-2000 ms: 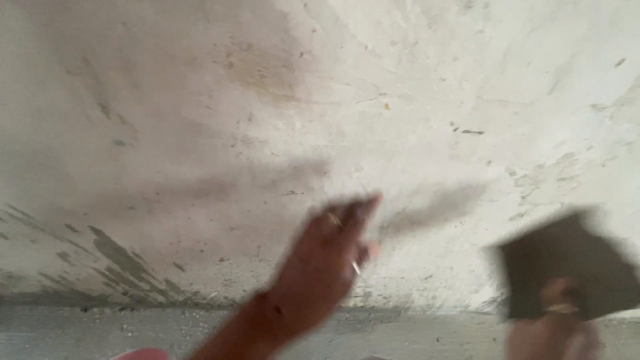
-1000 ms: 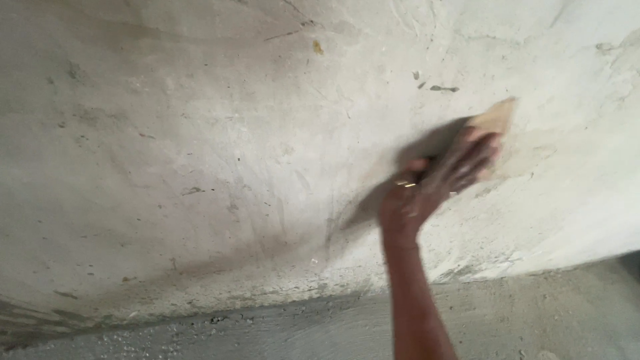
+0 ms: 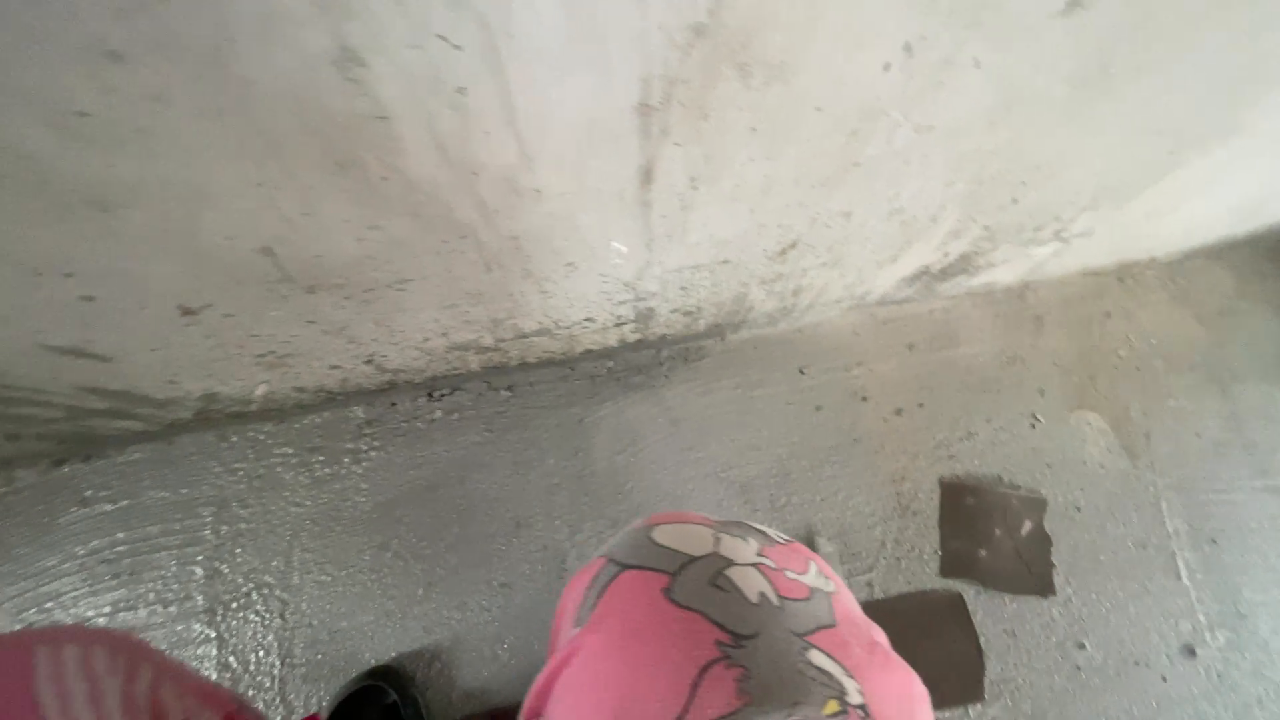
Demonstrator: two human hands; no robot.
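Neither my left hand nor my right hand shows in the head view now, so what they hold is hidden. Two dark, roughly square sheets lie on the grey floor at the lower right: one sheet [image 3: 995,536] has a ragged right edge and pale specks, and the other sheet [image 3: 932,645] is partly covered by my knee. They look like sandpaper, though the material is not certain. My knee in pink printed cloth [image 3: 690,640] fills the bottom middle. Above it stretches the pale, stained plaster wall [image 3: 600,180].
The rough grey concrete floor [image 3: 480,500] meets the wall along a slanting, dirty edge. More pink cloth [image 3: 110,675] is at the lower left, beside a dark rounded object [image 3: 378,692], possibly a shoe.
The hand that was against the wall a second ago has left the view. The view has swung down toward the floor, where my knee and two dark sheets now show.
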